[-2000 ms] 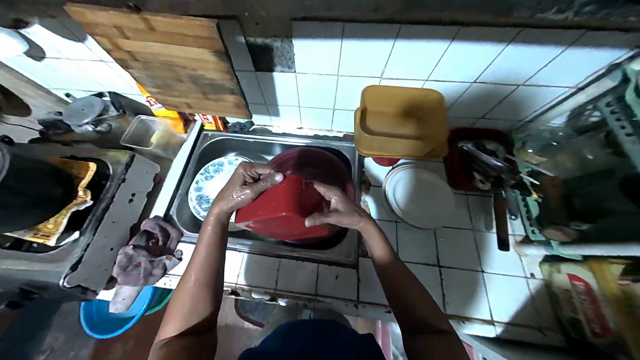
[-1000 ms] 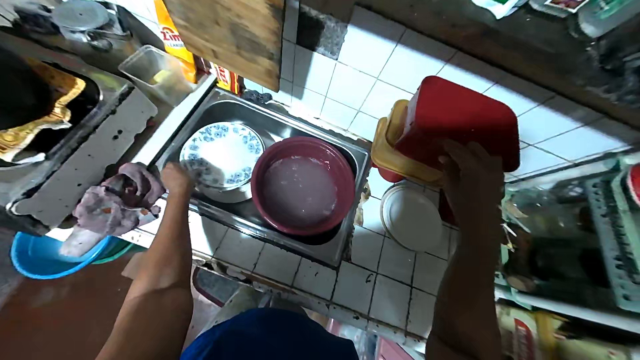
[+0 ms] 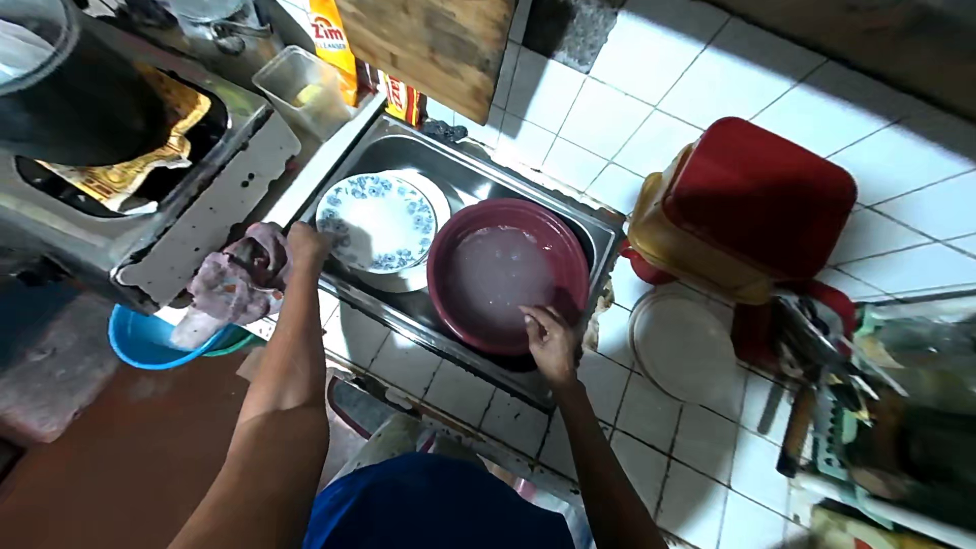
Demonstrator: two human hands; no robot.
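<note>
My left hand [image 3: 306, 245] is at the left rim of the steel sink [image 3: 366, 301], beside a crumpled purplish cloth [image 3: 236, 286]; whether its fingers grip anything is hidden. My right hand [image 3: 550, 343] is over the lower right rim of a maroon plastic basin [image 3: 450, 305] of cloudy water, fingers curled, with nothing seen in them. Left of the basin in the sink, a white plate with a blue floral pattern [image 3: 377, 221] lies on another white plate. A red plastic container [image 3: 762, 198] leans bottom-up on yellowish containers [image 3: 686, 259] right of the sink.
A gas stove [image 3: 206, 221] with a large dark pot [image 3: 84, 91] stands at the left. White plates [image 3: 682, 347] and a red holder [image 3: 751, 335] of utensils are on the tiled counter at the right. A wooden board [image 3: 435, 46] leans behind the sink; a blue basin [image 3: 145, 339] sits low left.
The red container, held in both hands over the basin two seconds ago, now rests on the yellowish containers. My right hand has let go of it and moved back to the basin. The view has shifted.
</note>
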